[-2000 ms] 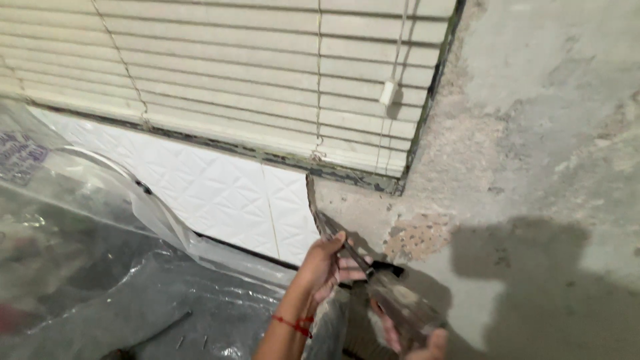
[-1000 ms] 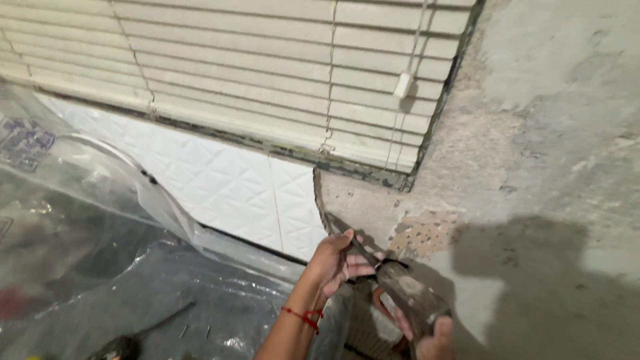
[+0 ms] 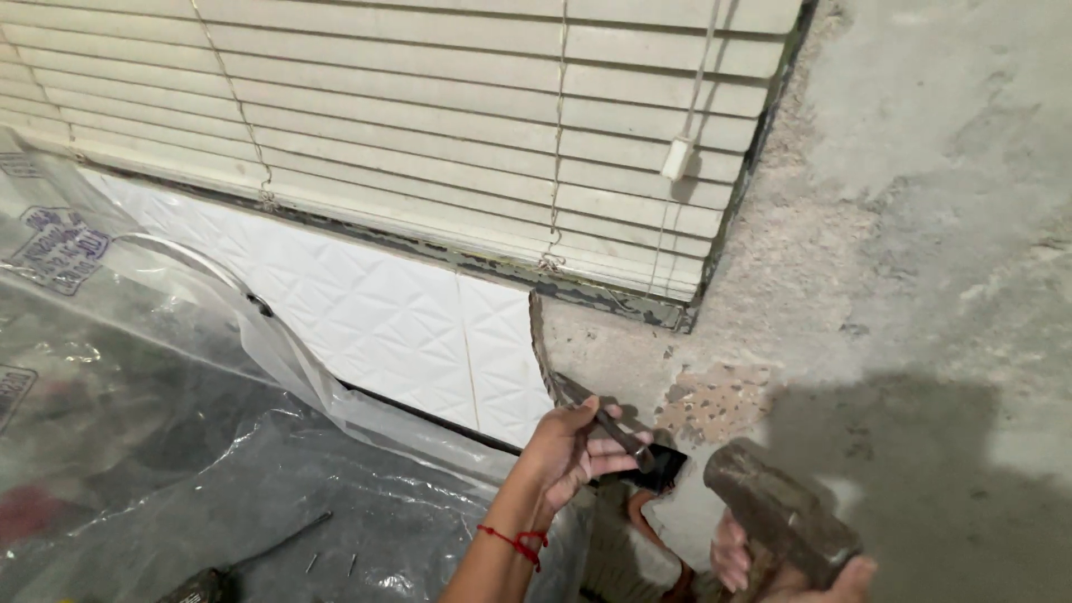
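Observation:
My left hand (image 3: pixel 578 452), with a red string bracelet at the wrist, grips a metal chisel (image 3: pixel 615 431). The chisel's tip lies at the broken right edge of the white textured wall tiles (image 3: pixel 394 327), against the bare wall. At the lower right my right hand (image 3: pixel 779 569) holds a heavy sledge hammer by its handle, close under the head. The hammer head (image 3: pixel 783 511) is to the right of the chisel's struck end and apart from it. A black box (image 3: pixel 662 469) sits in the wall just behind the chisel's end.
A window blind (image 3: pixel 402 109) hangs above the tiles, its cord pull (image 3: pixel 677 159) at the right. Clear plastic sheeting (image 3: pixel 251 469) covers the lower left, with a dark-handled tool (image 3: pixel 201 586) and two small screws or nails (image 3: pixel 352 564) there. Orange conduit (image 3: pixel 645 519) runs below the box.
The hammer head has moved away from the chisel's end, to the right; a second ago it was close to it. My left hand keeps its hold at the tile edge.

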